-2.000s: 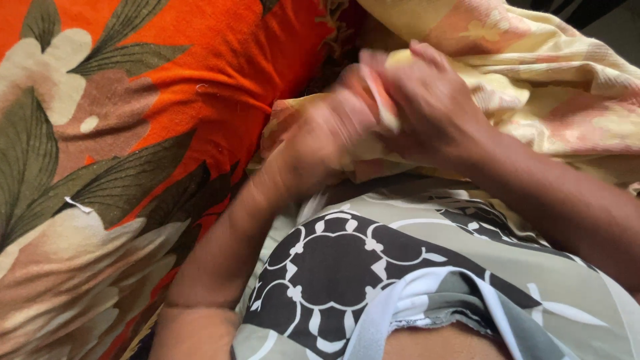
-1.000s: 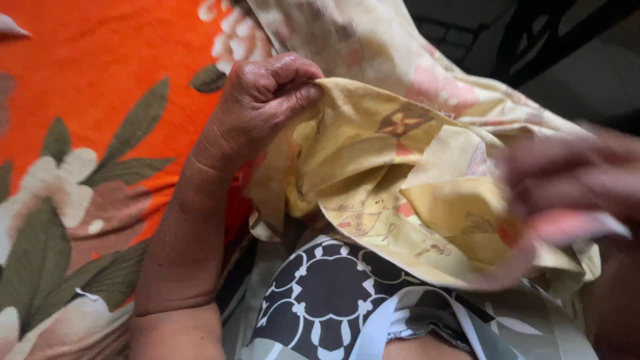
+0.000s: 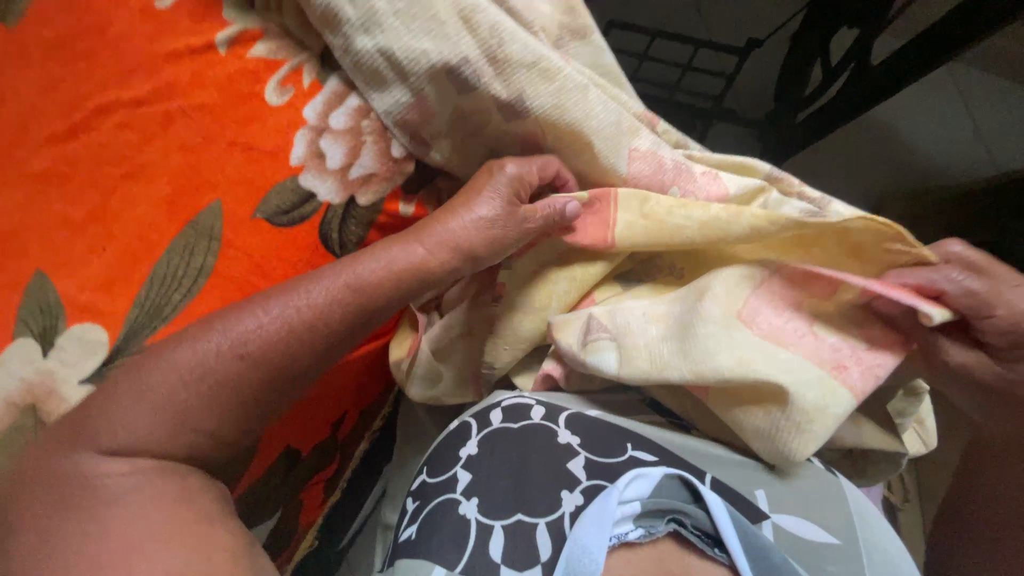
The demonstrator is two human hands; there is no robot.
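A yellow and cream patterned cloth (image 3: 704, 320) with pink patches lies in loose folds across my lap and trails away toward the top of the view. My left hand (image 3: 512, 208) pinches its edge between thumb and fingers at a pink patch near the middle. At the right, my right hand (image 3: 960, 312) grips another part of that edge, with a narrow pink fold sticking out past the thumb. Between the two hands the edge runs fairly straight, while the rest hangs below in folds. Some fingers of the right hand are hidden by the cloth.
An orange blanket (image 3: 200, 96) with flowers and leaves spreads along the left. My grey, black and white patterned garment (image 3: 520, 472) is under the cloth's lower edge. A dark metal frame (image 3: 856, 88) with a grid stands over the tiled floor (image 3: 944, 120) at the upper right.
The hands were close together two seconds ago and are now apart on the cloth. Since one second ago, my left hand has moved to a different part of the edge, farther right.
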